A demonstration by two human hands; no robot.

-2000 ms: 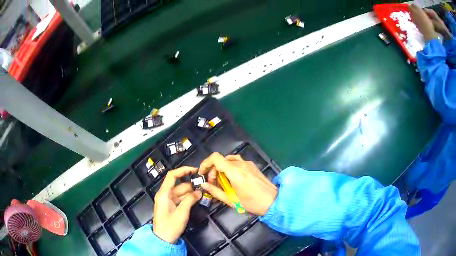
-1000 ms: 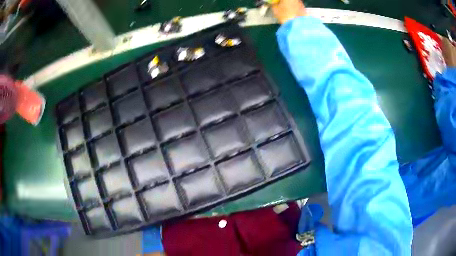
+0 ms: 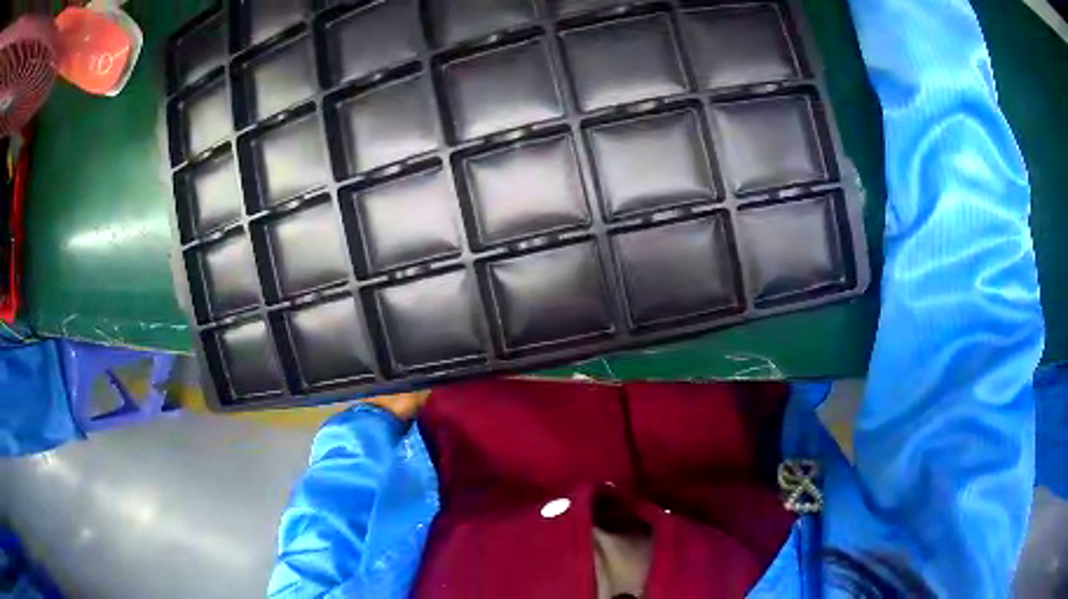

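The large black blister tray [image 3: 521, 246] lies on the green work surface in front of me. Its square pockets in view are empty. My left hand [image 3: 401, 404] shows only as a small part at the tray's near edge, below the table edge; its fingers are hidden, and I cannot tell whether it holds anything. My right arm reaches up along the right side of the picture in a blue sleeve [image 3: 954, 234]; the hand is cut off by the top edge.
A pink-red fan [image 3: 26, 70] and a red-pink flat piece [image 3: 96, 53] are at the upper left on the green surface [image 3: 100, 275]. A purple stool [image 3: 123, 380] stands beyond the near table edge at left. My maroon clothing [image 3: 527, 456] is close to that edge.
The view has tipped down, so the units, white strip and red bin are out of frame. My hands have parted from the housing and yellow tweezers they held; the right hand has left the picture.
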